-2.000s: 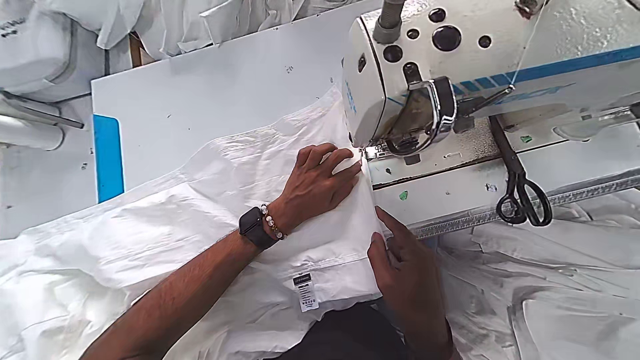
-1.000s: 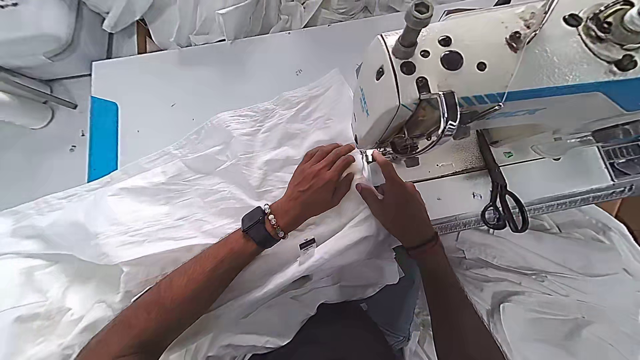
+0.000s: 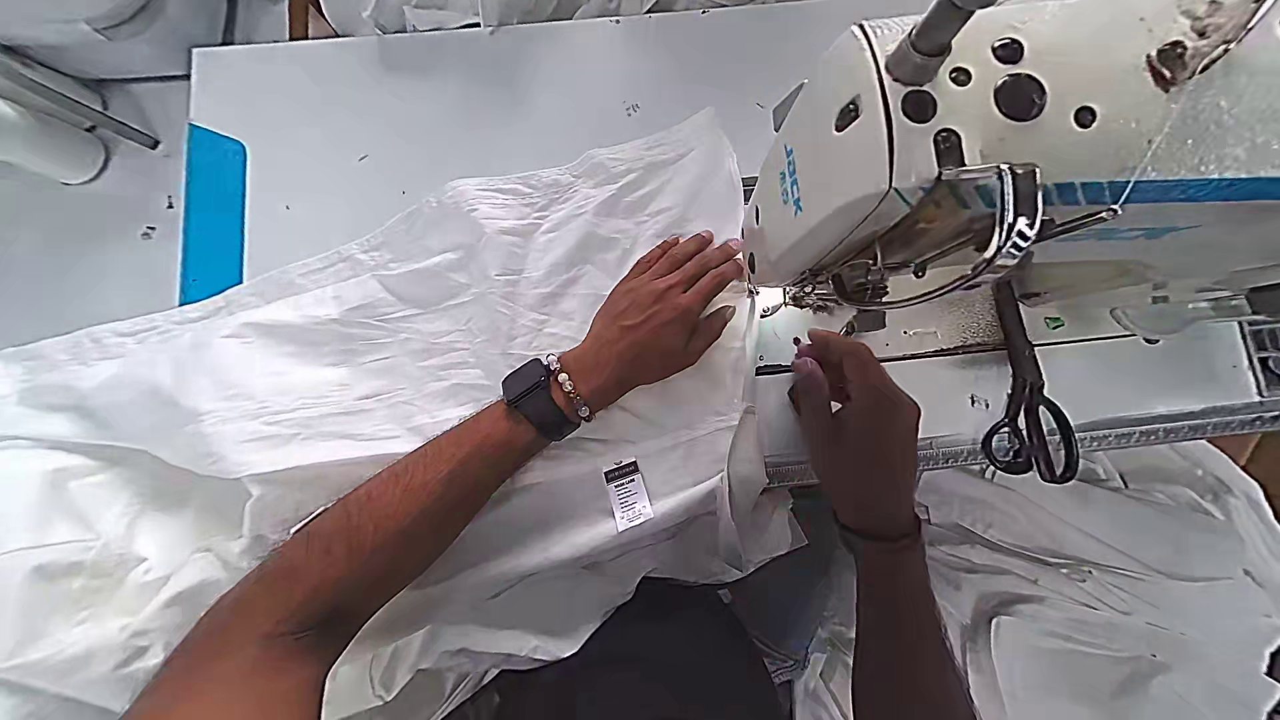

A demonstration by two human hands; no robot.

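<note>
White fabric point(image 3: 400, 300) with a sewn-in care label point(image 3: 628, 494) lies spread over the table, its right edge beside the needle area of a Jack sewing machine point(image 3: 830, 170). My left hand point(image 3: 665, 310) rests flat on it, fingers spread, fingertips close to the lit presser foot point(image 3: 768, 300). A dark smartwatch and a beaded bracelet are on that wrist. Right of the fabric edge, my right hand point(image 3: 860, 420) is raised near the needle plate, thumb and index finger bent close together. Whether anything small is between them cannot be made out.
Black-handled scissors point(image 3: 1030, 430) lie on the machine bed at the right, across a measuring tape point(image 3: 1150, 432) along the table's front edge. More white fabric point(image 3: 1120, 590) hangs in folds at the lower right. White cloth point(image 3: 430, 12) is piled behind the table point(image 3: 480, 110).
My right hand has left the fabric by the presser foot and moved right, off the cloth. My left hand has flattened out, its fingers more extended. The view has come closer to the table.
</note>
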